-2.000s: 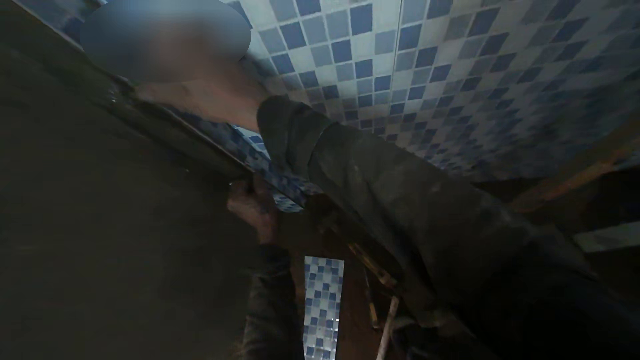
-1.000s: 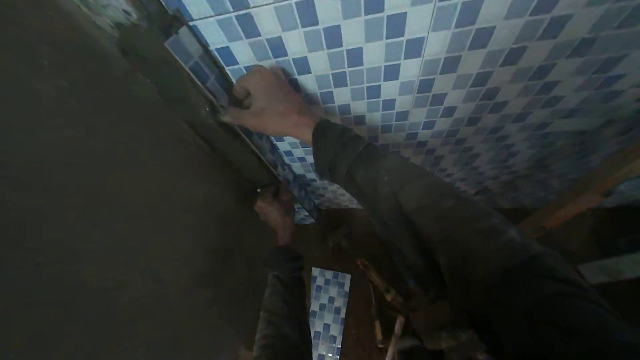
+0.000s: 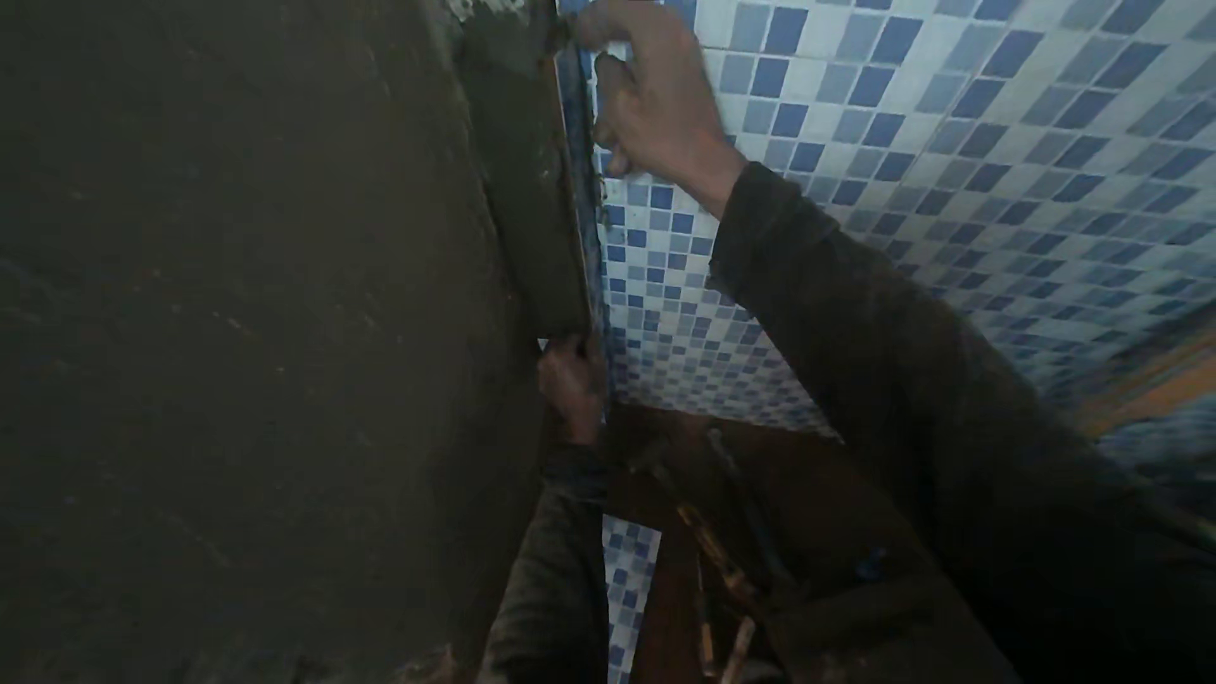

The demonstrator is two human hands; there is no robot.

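A narrow strip of blue-and-white patterned tile stands nearly edge-on in the corner, between a band of wet grey mortar and the tiled wall. At its upper part is my right hand, fingers bent, the forefinger reaching to the strip's edge; its exact grip is unclear. My left hand is lower down with curled fingers, at the strip's lower end. A small pale corner of something shows by its fingertips, and what it holds is too dark to tell.
Rough grey plastered wall fills the left side. Below, another cut piece of patterned tile lies beside my left sleeve. A hammer-like tool, a bar and other tools lie on the brown surface. An orange-brown beam is at right.
The view has swung, so the corner stands more upright in it. My right hand, blurred at the top two seconds ago, is at the strip's upper part. My left hand stays at the lower end.
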